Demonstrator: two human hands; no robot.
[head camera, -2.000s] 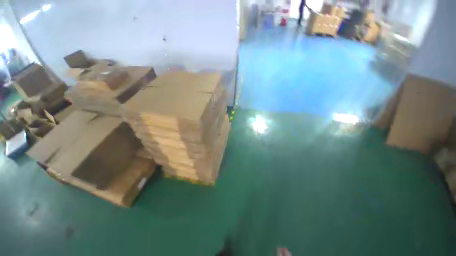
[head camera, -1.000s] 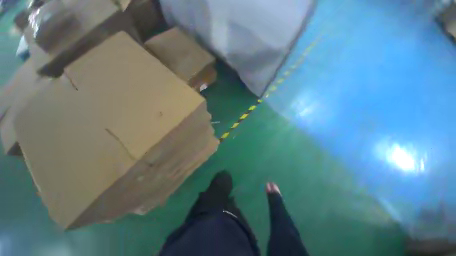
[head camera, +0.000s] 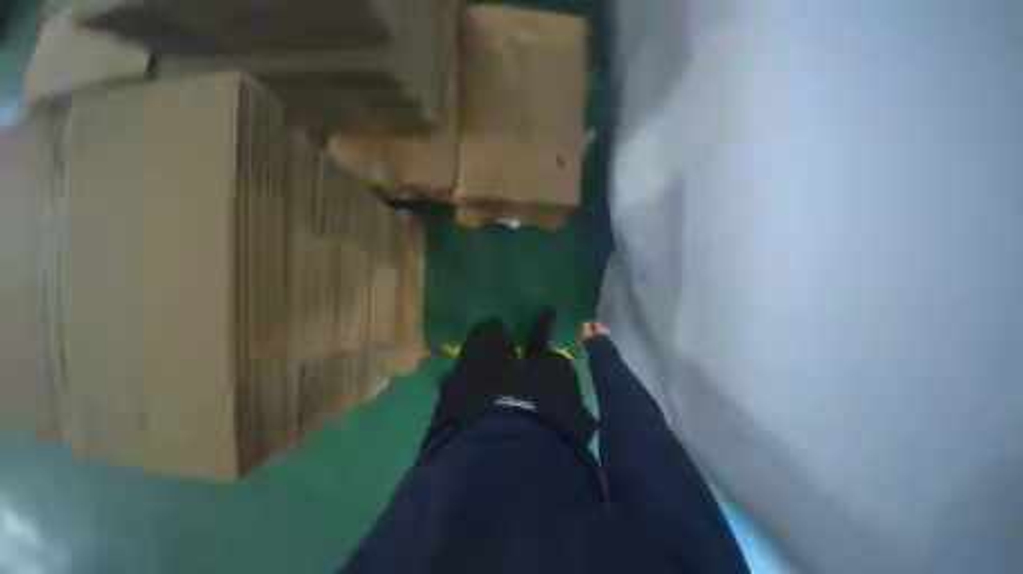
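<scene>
My right hand is small and blurred at the end of a dark sleeve, beside my legs and near the grey wall. It touches no carton that I can see; its fingers are too blurred to read. My left hand is not in view. Ahead of my feet lie brown kraft-coloured cartons or bundles on the floor. A tall stack of flat brown corrugated cartons stands on my left.
More brown cardboard lies beyond the stack at the upper left. A pale grey wall or panel rises close on my right. Green floor shows between the stack and the wall, with a bit of yellow marking by my feet.
I have moved forward and turned left, between the carton stack and the grey wall. The kraft-coloured cartons are now straight ahead, and most of the blue floor has left the view.
</scene>
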